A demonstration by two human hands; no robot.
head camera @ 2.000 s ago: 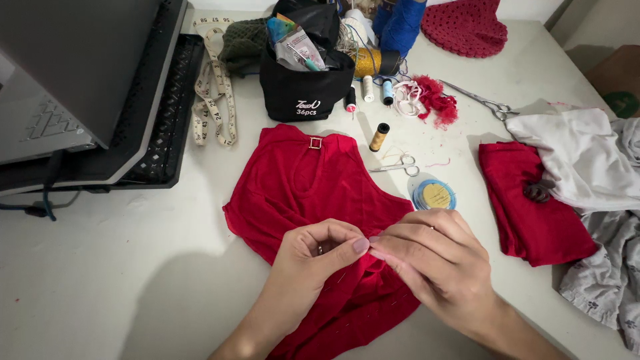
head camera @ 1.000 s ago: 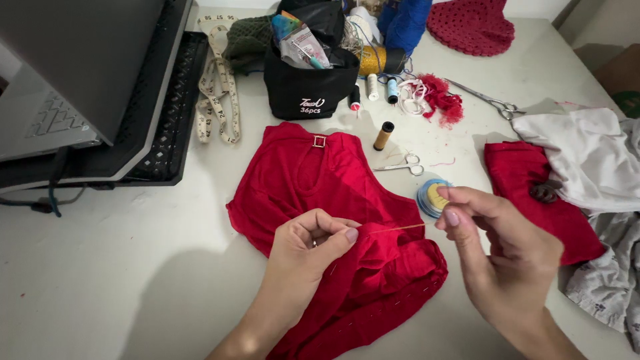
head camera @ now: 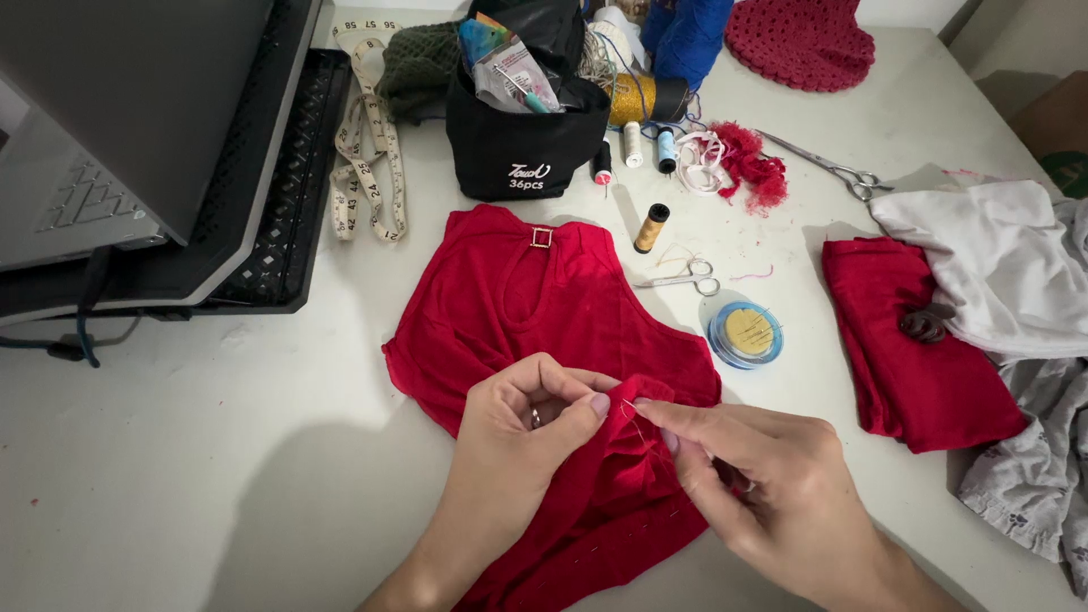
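Note:
A red garment (head camera: 578,280) with a small square buckle (head camera: 541,237) lies spread on the white table. My left hand (head camera: 535,433) pinches a fold of its fabric between thumb and fingers. Close by on the right, my right hand (head camera: 748,476) has thumb and index finger at the same fold, by what looks like a sewing needle (head camera: 629,405) with thin thread, its end partly hidden by the fingertips. Pale stitches or pins run along the lower edge. Beyond my right hand are a blue round pin box (head camera: 745,335), small scissors (head camera: 682,277) and a gold thread spool (head camera: 652,228).
At the left stands a laptop (head camera: 93,153) on a black stand, beside a measuring tape (head camera: 367,153). A black pouch (head camera: 510,140), thread spools and larger scissors (head camera: 824,163) lie at the back. Folded red cloth (head camera: 918,357) and white cloth (head camera: 1003,263) lie at the right.
A second ago my right hand was farther right, with thread stretched from the fabric; now it is back close to my left hand at the fold. My left hand keeps its hold.

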